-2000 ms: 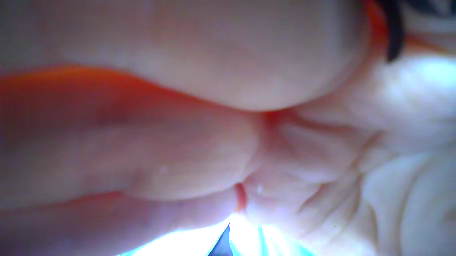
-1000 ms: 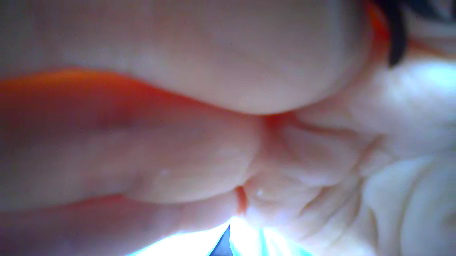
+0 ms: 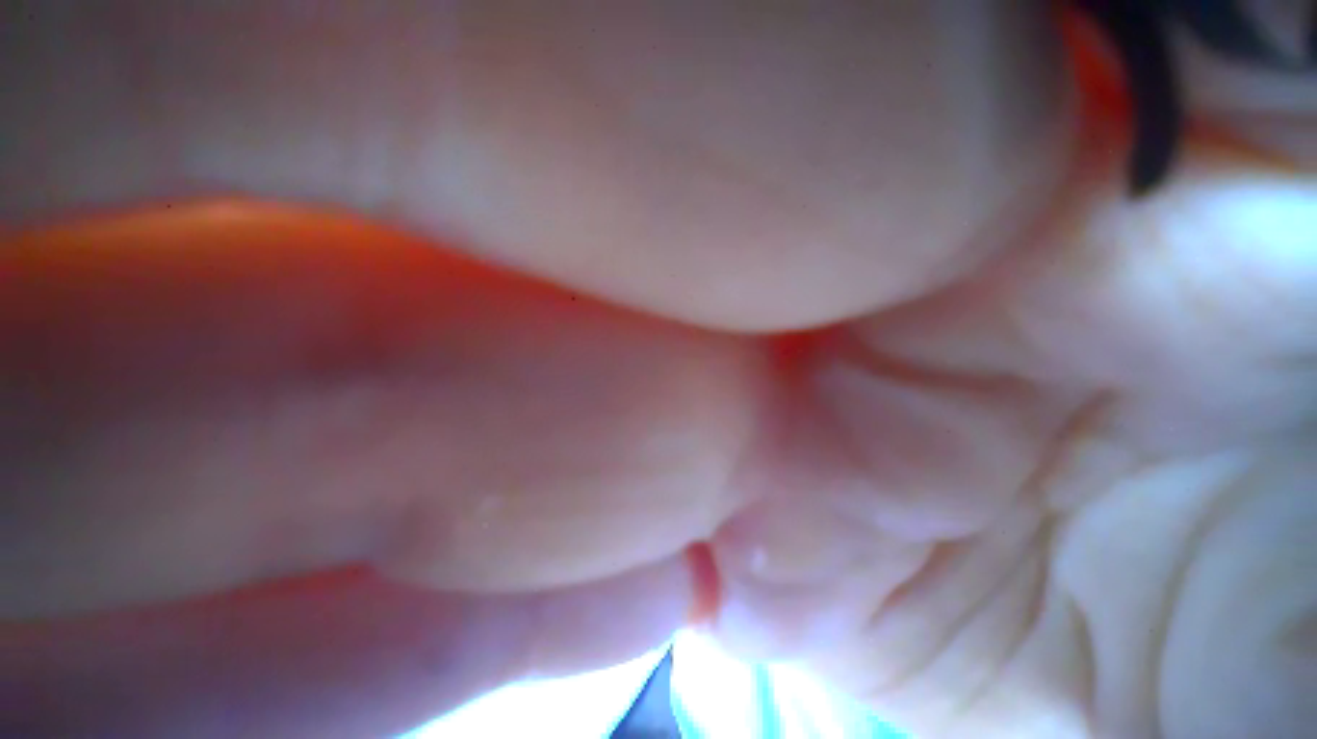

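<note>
A bare hand [image 3: 578,448] fills nearly the whole head view, very close to the lens and blurred. Its fingers are curled in towards the creased palm at the right. Red-orange light shows between the fingers. I cannot tell whether it is my left or my right hand, nor whether it holds anything. A dark curved strip [image 3: 1151,123] shows at the upper right against the skin; I cannot tell what it is. No parts or boards are visible.
A small overexposed patch [image 3: 729,707] of white and pale blue, with a grey wedge, shows below the hand at the bottom edge. The hand hides all other surroundings.
The hand stays over the lens. The fingers' lower edges and the dark strip have shifted very slightly downward in the picture.
</note>
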